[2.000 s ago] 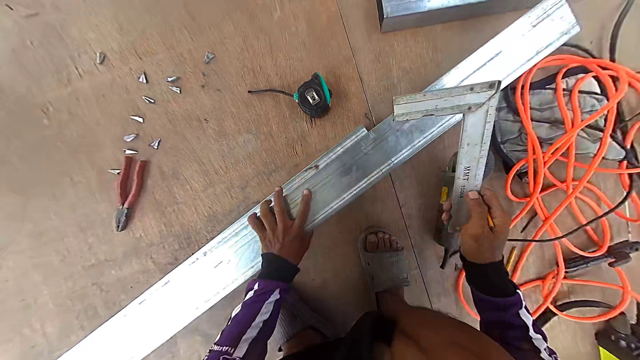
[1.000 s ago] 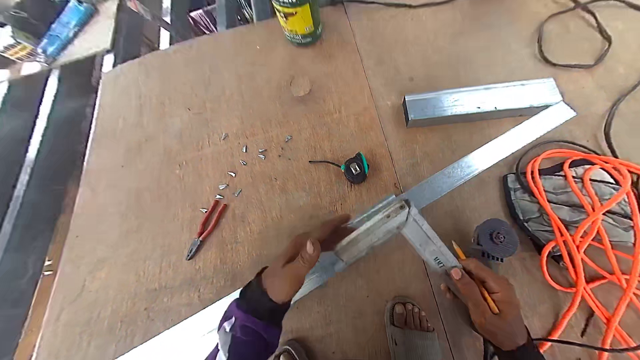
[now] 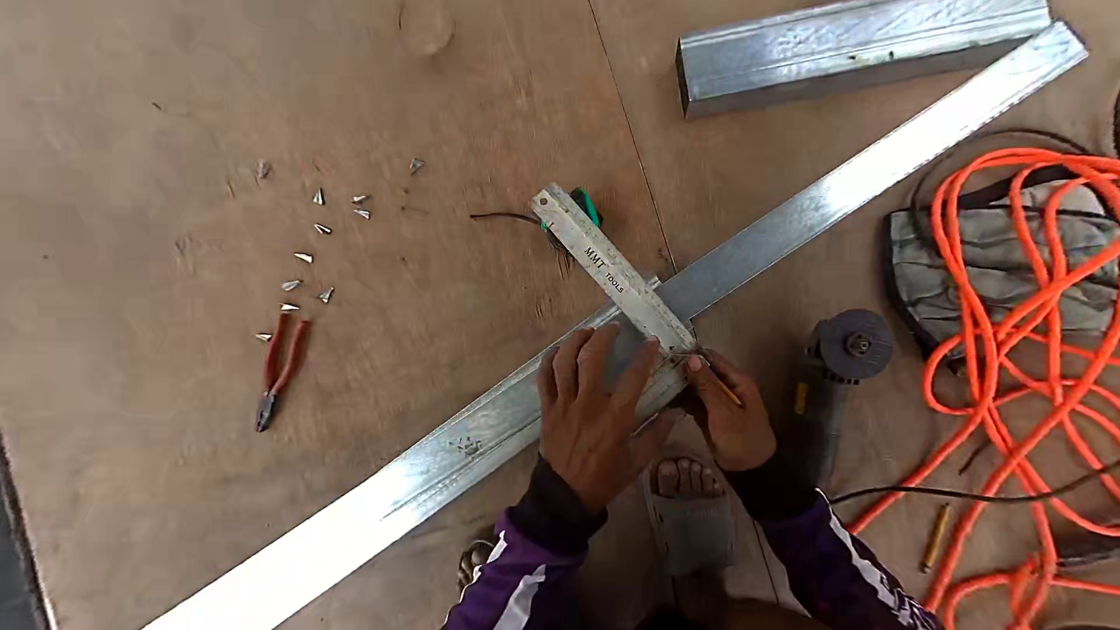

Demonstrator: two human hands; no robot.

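A long galvanized metal channel (image 3: 490,429) lies diagonally across the plywood, with a cut step near its middle. Across it rests a metal try square (image 3: 612,267), its marked arm reaching over the tape measure (image 3: 584,210). My left hand (image 3: 595,411) presses on the channel and the square's lower end, fingers spread. In my right hand (image 3: 731,411) is a pencil (image 3: 724,389), its point at the square's edge by the channel's near side. Part of the square is hidden behind my hands.
An angle grinder (image 3: 844,359) lies right of my right hand, near a tangled orange hose or rope (image 3: 980,324) over a grey cloth item (image 3: 927,262). A second metal section (image 3: 857,52) is at the upper right. Red-handled pliers (image 3: 282,367) and several screws (image 3: 304,257) lie left. My sandaled foot (image 3: 691,516) is below.
The square, held in my right hand before, now lies across the channel. My left hand has come down onto the channel and square, and my right hand has moved in beside it with the pencil.
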